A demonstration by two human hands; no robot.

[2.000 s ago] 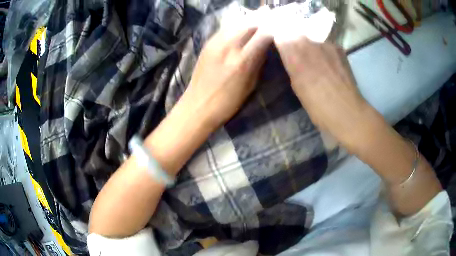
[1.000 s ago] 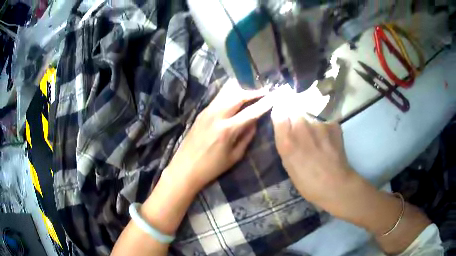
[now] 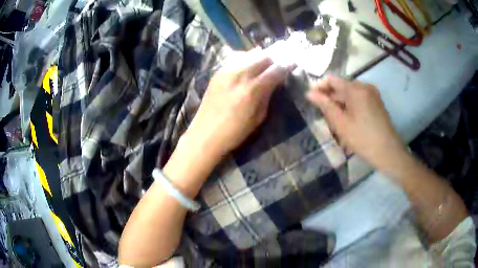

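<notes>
The plaid fabric [image 3: 272, 162], dark navy, grey and white, lies bunched on the left and flatter under my arms. My left hand [image 3: 243, 99] rests on it with fingertips at the fabric's top edge, by the glaring needle area [image 3: 304, 52]. My right hand [image 3: 348, 112] is slightly blurred, its thumb and fingers pinched together at the fabric's right edge. The sewing machine head [image 3: 223, 23], with teal-blue trim, is cut off by the top edge. Glare hides the presser foot and needle.
Dark-red snips [image 3: 390, 47] and scissors with red and yellow-orange loops [image 3: 398, 26] lie right of the machine on the white table [image 3: 424, 86]. Black-yellow hazard tape [image 3: 44, 152] runs down the left side. A clear plastic bag [image 3: 36, 57] is at upper left.
The machine head and tools sit higher in the picture as the view shifts. My right hand has moved right, away from the left hand and the glaring area, its fingers now pinched.
</notes>
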